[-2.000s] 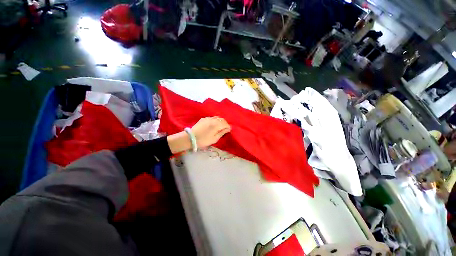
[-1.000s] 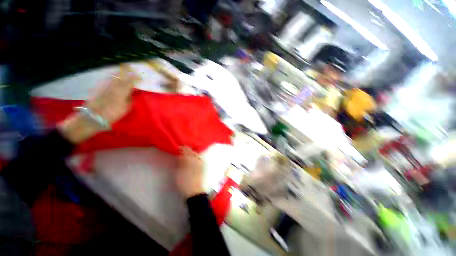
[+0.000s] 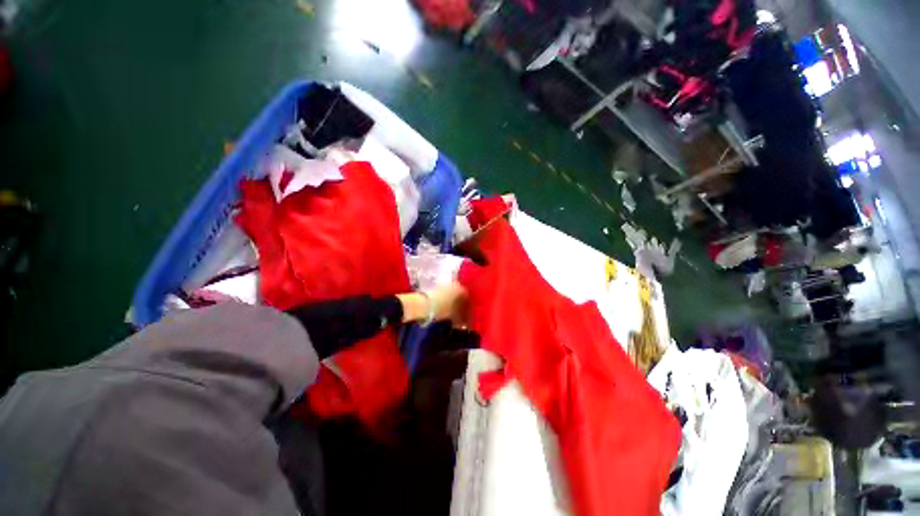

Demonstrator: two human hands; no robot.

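Red cut panels (image 3: 575,363) lie spread along the white sewing table (image 3: 525,459), their near end at the table's left edge. My left hand (image 3: 446,304) is at that edge, against the red cloth, partly blurred; whether its fingers grip the cloth is unclear. My right hand is out of the picture. More red cloth (image 3: 333,237) lies in the blue bin (image 3: 207,217) left of the table, and some hangs down below my left sleeve.
White cut pieces (image 3: 711,423) lie on the table's far side, with grey pieces (image 3: 762,433) beyond. A yellow printed strip (image 3: 644,323) is on the tabletop. White and black scraps fill part of the bin. Other work tables with dark and pink cloth stand across the green floor.
The view has swung left towards the bin. My left hand has moved from over the red panels to the table's left edge. My right hand, on the red cloth before, has left the picture.
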